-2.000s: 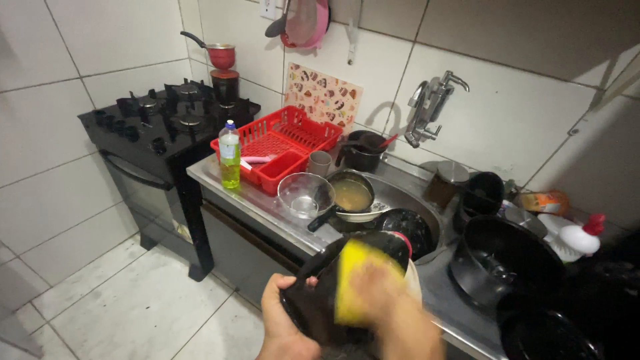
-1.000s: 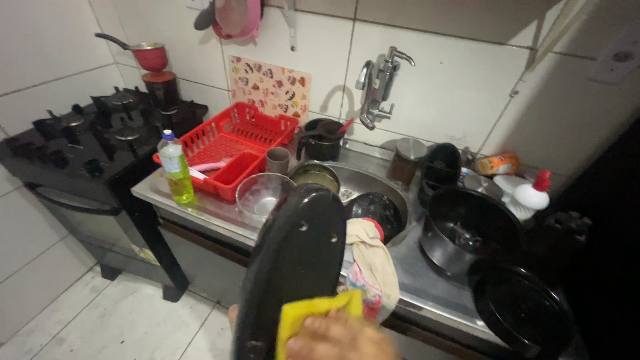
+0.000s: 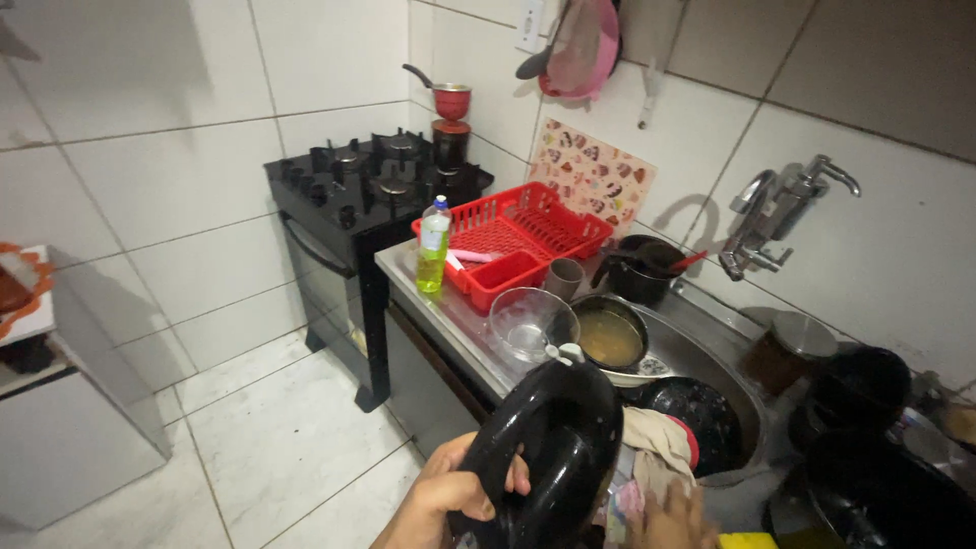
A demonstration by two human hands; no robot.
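My left hand (image 3: 457, 488) grips a glossy black ring-shaped pan (image 3: 568, 442), held tilted in front of the counter's edge, with fingers showing through its opening. Low in the view, my right hand (image 3: 675, 518) is blurred, beside a beige cloth (image 3: 659, 438) that hangs over the front of the sink; whether it touches the cloth I cannot tell. A yellow sponge (image 3: 747, 540) lies just right of that hand at the bottom edge. Behind the pan, a clear glass bowl (image 3: 534, 324) stands on the counter. A pot of cloudy liquid (image 3: 606, 335) and a dark pan (image 3: 686, 419) are in the sink.
A red dish rack (image 3: 503, 278) and a bottle of green dish soap (image 3: 431, 248) stand at the counter's left, beside a black stove (image 3: 366, 198). Dark pots (image 3: 854, 389) crowd the right side. A chrome faucet (image 3: 778, 217) juts from the wall.
The yellow sponge, earlier in my right hand against the black pan, is now at the bottom edge, apart from the pan. The pan has turned, showing its hollow side. The view has swung left.
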